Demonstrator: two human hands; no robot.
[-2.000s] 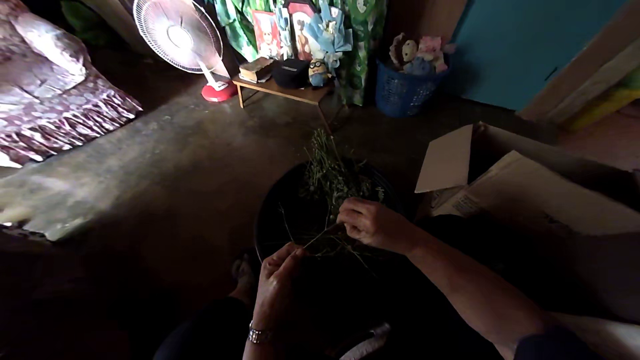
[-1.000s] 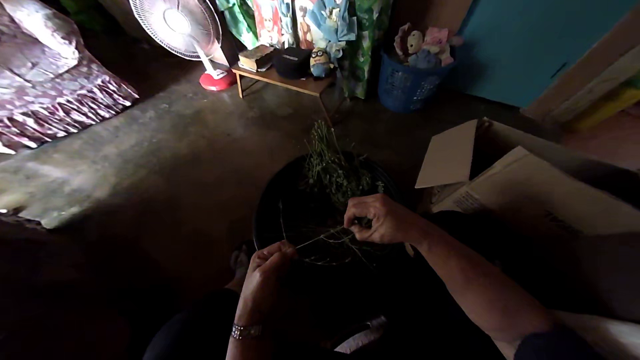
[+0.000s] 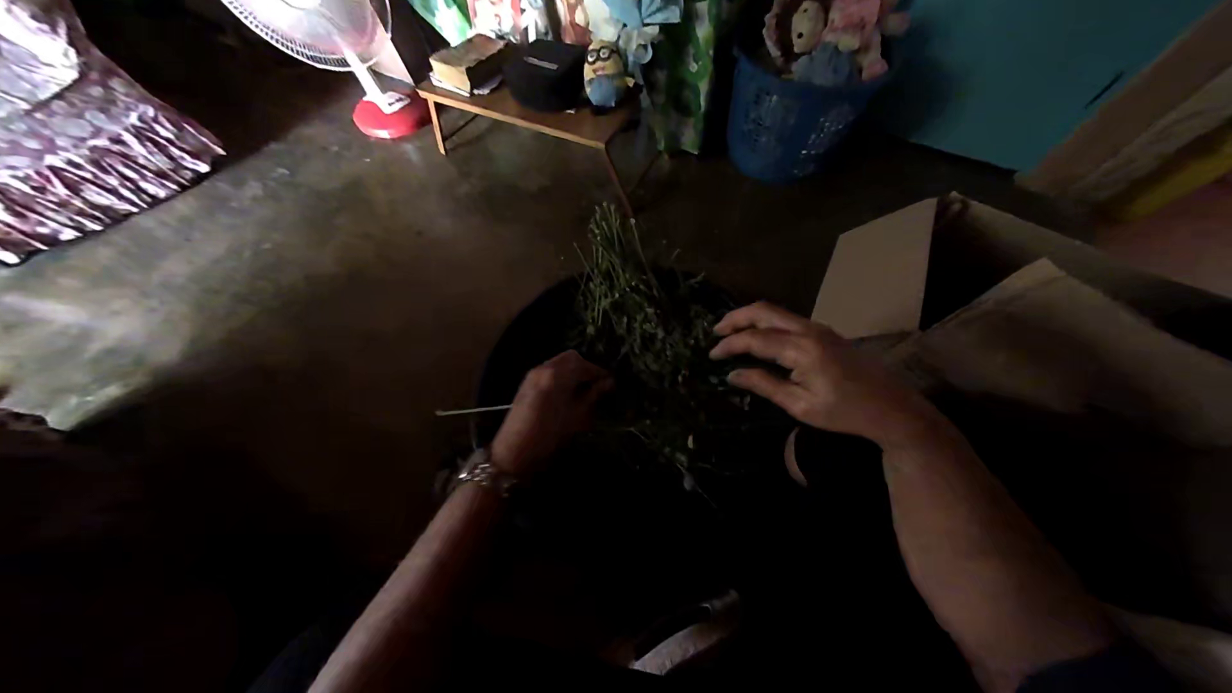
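Note:
Dried-looking leafy plant stems [image 3: 635, 318] lie heaped in a round dark tub [image 3: 500, 346] in front of me. My left hand [image 3: 553, 399] is over the tub's left side, its fingers curled around a thin pale stalk [image 3: 472, 411] that sticks out to the left past the rim. A metal bracelet or watch [image 3: 481, 472] circles that wrist. My right hand [image 3: 804, 371] reaches over the right edge of the heap with its fingers apart and nothing seen in them. Deep shadow hides the tub's near part.
An open cardboard box [image 3: 1020, 337] stands close on the right. Beyond the tub are a small wooden table [image 3: 568, 125] with a cap and plush toy, a fan with a red base [image 3: 390, 117], and a blue basket [image 3: 789, 125] of dolls.
Earlier both hands held a thin stem stretched between them at the tub's near side. Now they are apart and farther forward; the right hand has let go and its fingers have spread.

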